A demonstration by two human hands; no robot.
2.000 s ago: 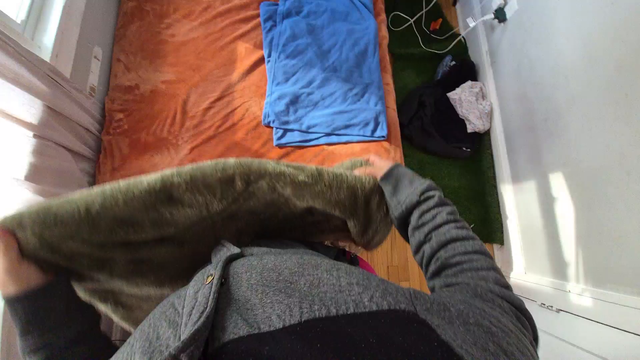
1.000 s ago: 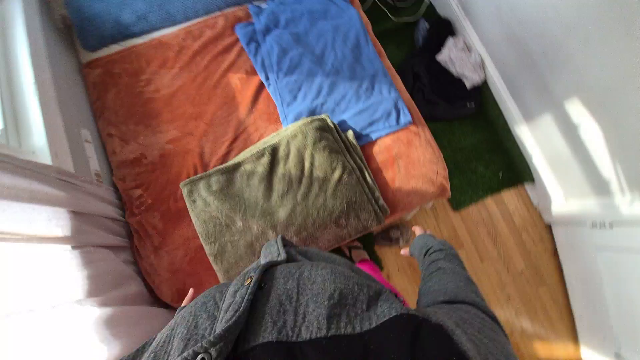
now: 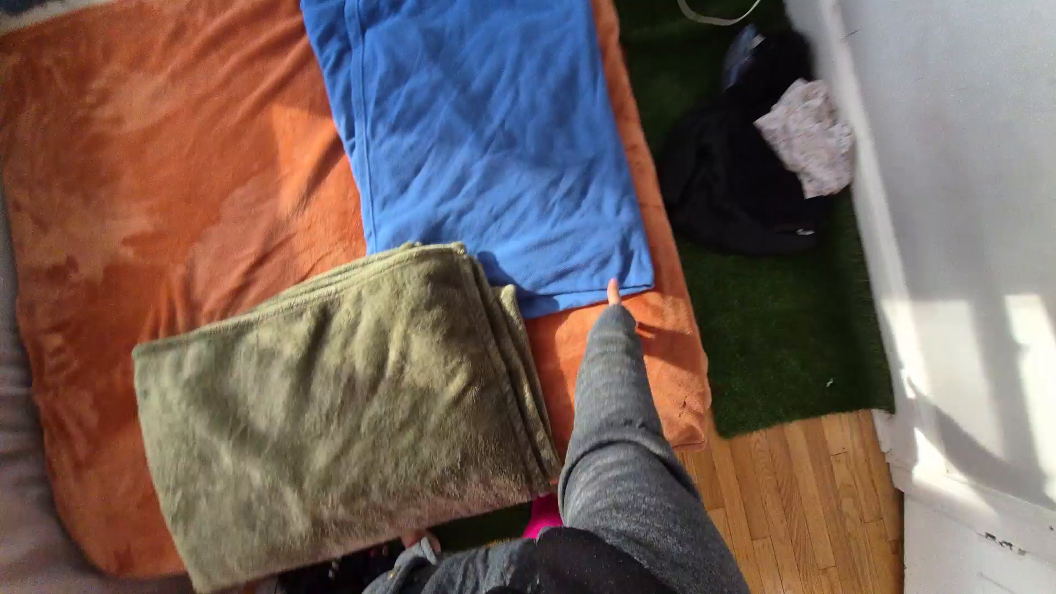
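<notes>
My right hand (image 3: 614, 294) is at the near edge of a folded blue blanket (image 3: 495, 132), close to its right corner. The sleeve hides most of this hand; a fingertip shows over the blue edge, and its grip cannot be made out. A folded olive-green plush blanket (image 3: 346, 412) lies to the left of my right arm, overlapping the blue blanket's near left corner. Both lie on an orange plush cover (image 3: 165, 165) over a bed. A bit of skin shows below the olive blanket; whether it is my left hand or a foot is unclear.
Right of the bed, a black garment (image 3: 726, 181) and a pale patterned cloth (image 3: 813, 136) lie on a green artificial-grass mat (image 3: 792, 346). Wooden flooring (image 3: 817, 487) borders the mat. A white wall (image 3: 957, 165) stands at the right.
The olive blanket, held up between both hands two seconds ago, now lies on the bed. My right hand has moved from beside the bed's near edge to the blue blanket.
</notes>
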